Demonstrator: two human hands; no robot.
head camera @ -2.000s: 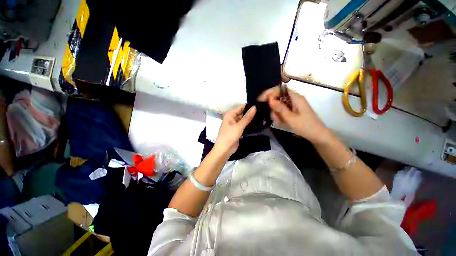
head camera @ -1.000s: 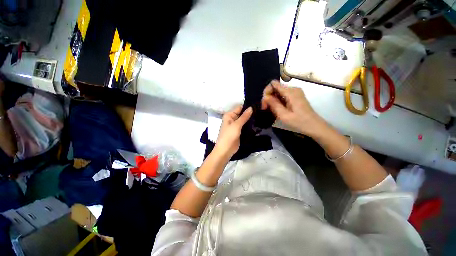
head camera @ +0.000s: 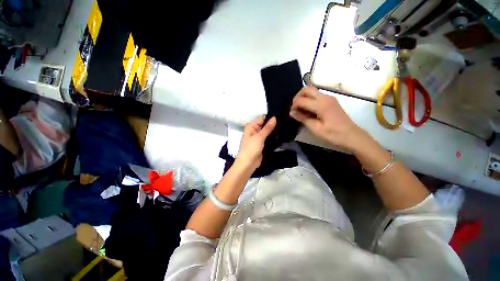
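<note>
A black fabric band (head camera: 282, 85) lies over the front edge of the white table, its short far end on the table and its near part falling towards my lap. My left hand (head camera: 255, 141) pinches the band's left edge between thumb and fingers. My right hand (head camera: 320, 116) is at the band's right edge with curled fingertips touching it. Whether a thread or small tool is in the right fingers cannot be seen. More black fabric (head camera: 278, 160) lies folded below the hands, against my pale clothing.
Scissors with yellow and red handles (head camera: 389, 104) lie right, by the sewing machine (head camera: 378, 22). A black fabric pile (head camera: 159, 27) and yellow-striped box (head camera: 107, 66) are at left. A red scrap (head camera: 159, 183) and clear plastic lie below left.
The band's far end has tilted left and moved slightly nearer to me. My right hand has shifted a little right, its fingers more curled. My left hand has hardly moved.
</note>
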